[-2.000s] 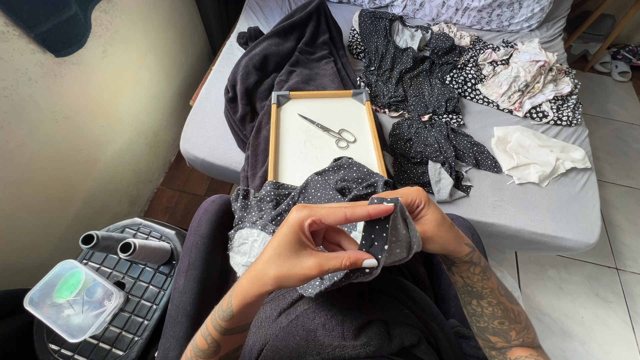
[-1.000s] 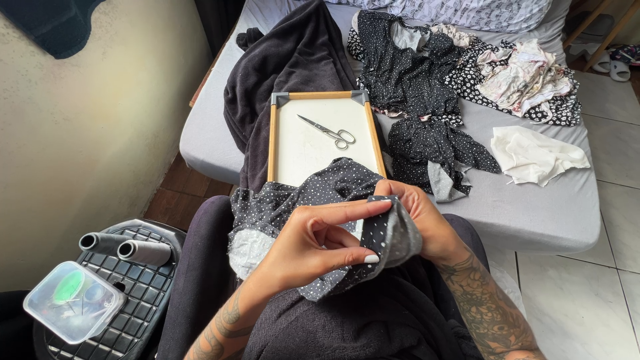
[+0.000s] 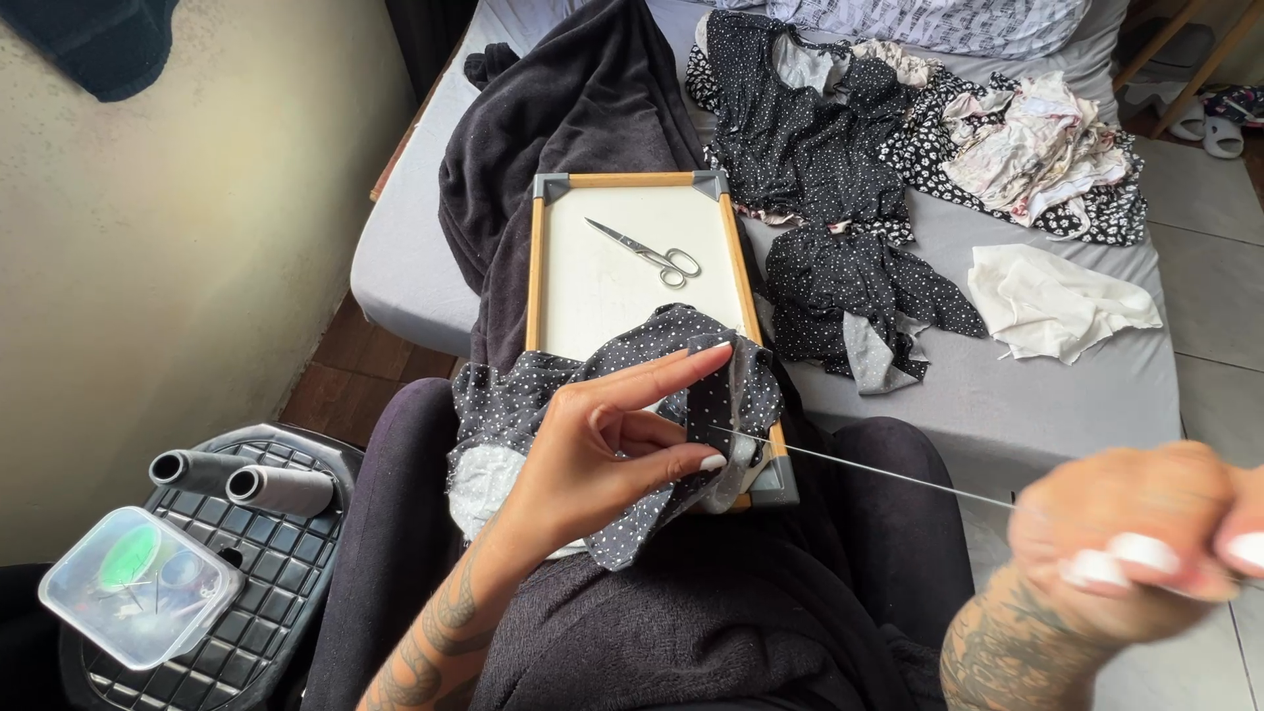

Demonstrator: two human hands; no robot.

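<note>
My left hand [image 3: 612, 434] pinches the folded edge of a black polka-dot fabric [image 3: 642, 346] between thumb and fingers, above my lap. A pale thread [image 3: 869, 468] runs taut from that edge to my right hand [image 3: 1126, 533], which is closed at the far right and blurred. Whether a needle is in the right hand cannot be seen. The fabric drapes over the lower part of a wood-framed white tray [image 3: 592, 306]. On the tray lie metal scissors [image 3: 647, 254], blades toward the upper left.
Black dotted garments [image 3: 810, 128], floral cloth [image 3: 1037, 148] and a white cloth piece [image 3: 1062, 301] lie on the bed [image 3: 1057, 395]. At my left, a black stool [image 3: 267, 583] holds two thread spools [image 3: 281, 489] and a clear plastic box [image 3: 138, 588]. A dark blanket [image 3: 563, 128] lies beyond the tray.
My right hand has moved from the fabric edge out to the far right, and a taut thread now shows between them. My left hand still pinches the fabric.
</note>
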